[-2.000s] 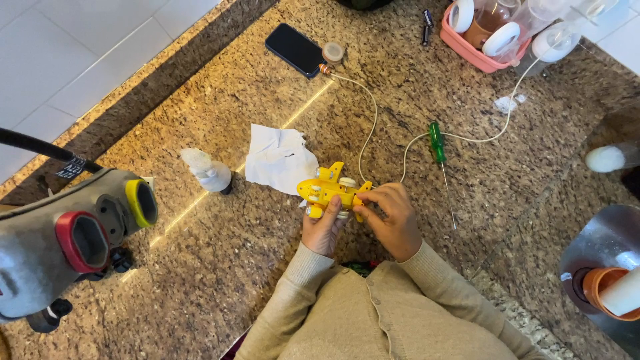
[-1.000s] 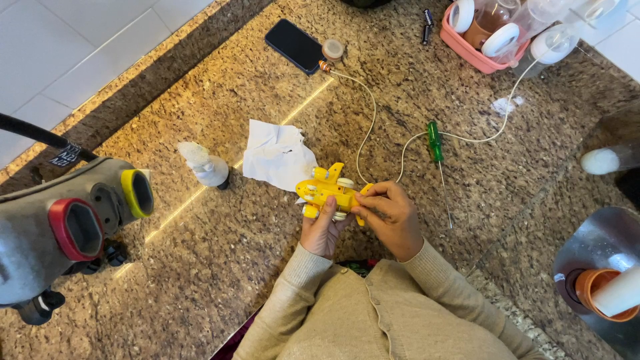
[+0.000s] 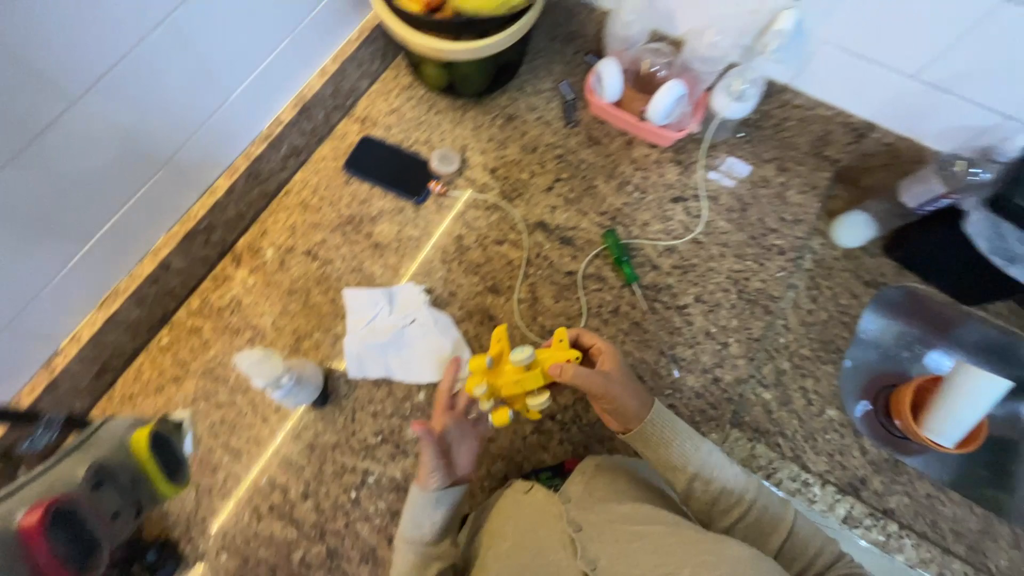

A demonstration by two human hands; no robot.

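Observation:
A yellow toy airplane [image 3: 512, 380] with pale wheels is held above the granite counter by my right hand [image 3: 604, 380], whose fingers pinch its right end. My left hand [image 3: 452, 440] is spread beside the toy's left end, palm partly up, apparently holding nothing. Just behind the left fingers lies a creased sheet of white paper [image 3: 396, 332]. A green-handled screwdriver [image 3: 620, 256] rests on the counter beyond my right hand, next to a white cable [image 3: 524, 240].
Around the counter are a black phone [image 3: 390, 168], a small round lid [image 3: 445, 162], a clear bottle [image 3: 296, 382], a pink basket [image 3: 640, 124] of containers, a fruit bowl [image 3: 464, 48], an orange pot [image 3: 908, 412] on the right, and a grey device [image 3: 88, 488] at lower left.
My left hand has let go of the toy airplane and opened beside it. My right hand now holds the toy alone. The view has shifted, showing the fruit bowl.

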